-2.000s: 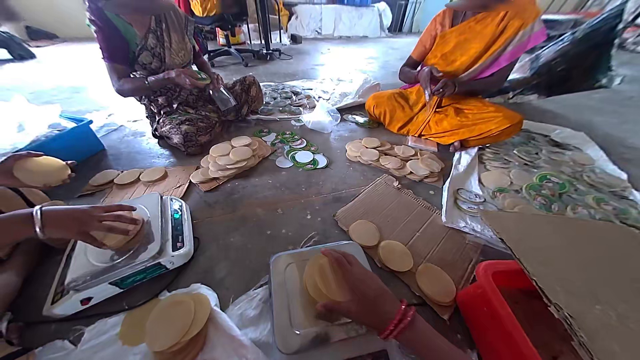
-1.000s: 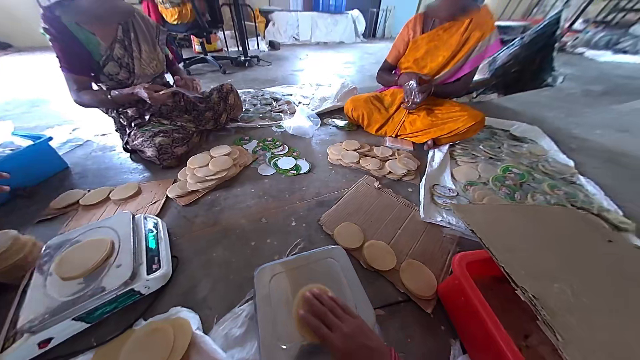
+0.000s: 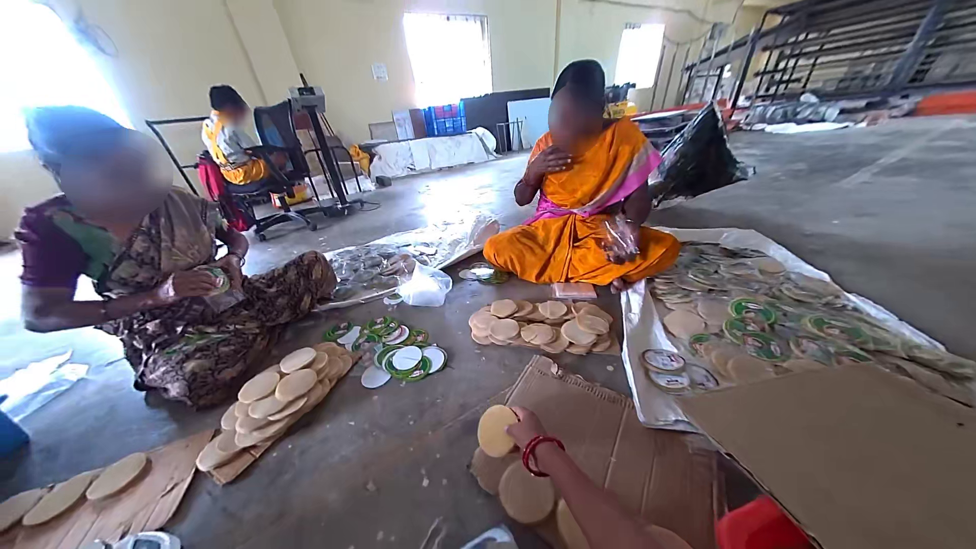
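Note:
My right hand [image 3: 526,433], with red bangles at the wrist, holds a round, flat tan disc [image 3: 496,431], possibly a small stack, between thumb and fingers. It is over the near left part of a corrugated cardboard sheet [image 3: 602,435]. Just below the hand, more tan discs [image 3: 526,492] lie on that sheet, some partly hidden by my forearm. My left hand is out of view. Farther forward, a cardboard piece bears a heap of similar discs [image 3: 537,333]. Green-edged round labels [image 3: 412,360] lie on the floor left of it.
Two people sit on the floor ahead, one handling a clear bag [image 3: 621,238]. Packed discs cover a white sheet [image 3: 637,366] at right. Nearer are a large cardboard flap [image 3: 846,450] and a red container [image 3: 762,524]. Discs are piled on cardboard [image 3: 286,396] at left.
My right hand has moved from the pale square container to the cardboard sheet, now gripping tan disc material. The person in orange has raised a hand to the face. The view has tilted up.

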